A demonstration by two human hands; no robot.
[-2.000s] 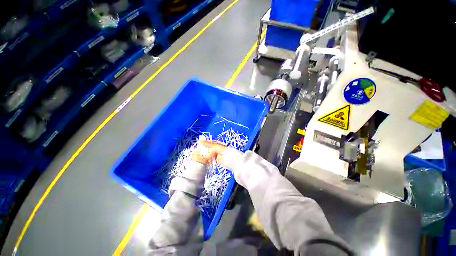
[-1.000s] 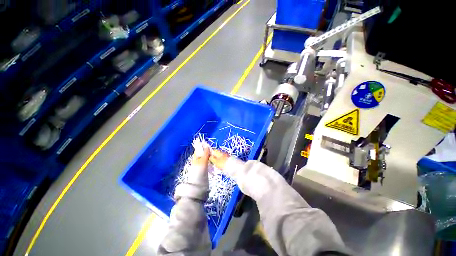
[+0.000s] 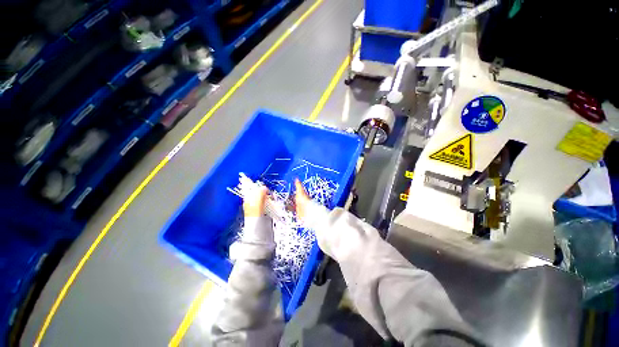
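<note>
The large blue plastic bin (image 3: 197, 218) stands at the centre left and holds many thin white pieces (image 3: 293, 254), loose and criss-crossed. My left hand (image 3: 255, 198) is over the bin and holds a bunch of white pieces (image 3: 243, 184), whose ends stick out past the fingers to the upper left. My right hand (image 3: 301, 202) is just to its right, over the pile, apart from the left hand. Its fingers point up and partly hide in shadow, so whether it holds a piece is unclear.
The white machine body (image 3: 434, 203) stands at right with its metal applicator head (image 3: 487, 201) and a grey metal shelf (image 3: 475, 291) in front. Red-handled scissors (image 3: 585, 106) lie behind it. A clear bag (image 3: 587, 251) is at far right. Blue shelving (image 3: 102, 88) lines the left; a cart (image 3: 392, 30) stands behind.
The hands were together over the pile and are now apart. My left hand has moved left with the bunch of white pieces. The camera view has shifted slightly.
</note>
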